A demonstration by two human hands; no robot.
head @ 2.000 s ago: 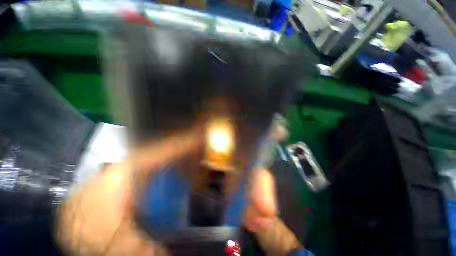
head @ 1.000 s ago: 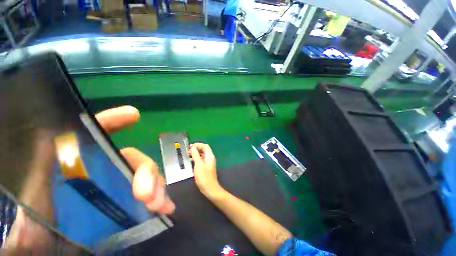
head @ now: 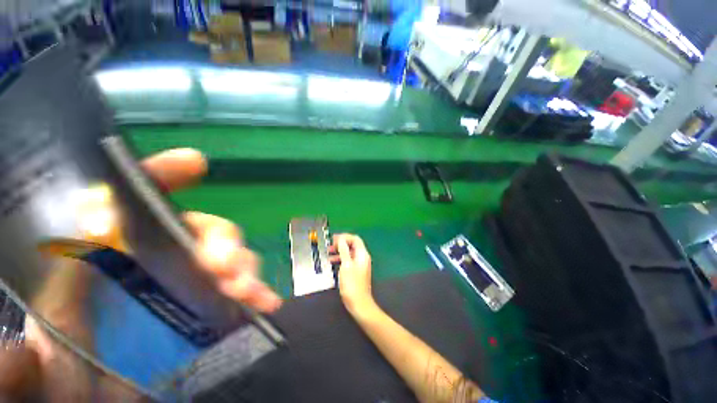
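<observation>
My left hand (head: 224, 256) holds a large display module (head: 157, 307) very close to the camera at the left. Its back has a bright orange and black flex strip; fingers curl round its right edge, and the picture is blurred there. A second display module (head: 302, 271), silver back up with a small orange-and-black strip, lies upright in view at the far edge of the black work mat (head: 362, 330). My right hand (head: 355, 271) has its fingertips on that module's right edge.
A silver phone chassis (head: 478, 274) and a thin light-blue stick (head: 434, 257) lie right of the hand. A black frame (head: 434, 183) lies farther back. Tall black trays (head: 582, 268) stand at right. A shiny ledge (head: 251, 94) runs behind.
At first a blurred module filled the centre, near both hands. It then shifted left in my left hand, and my right hand reached the second module. Since then the view has shifted slightly.
</observation>
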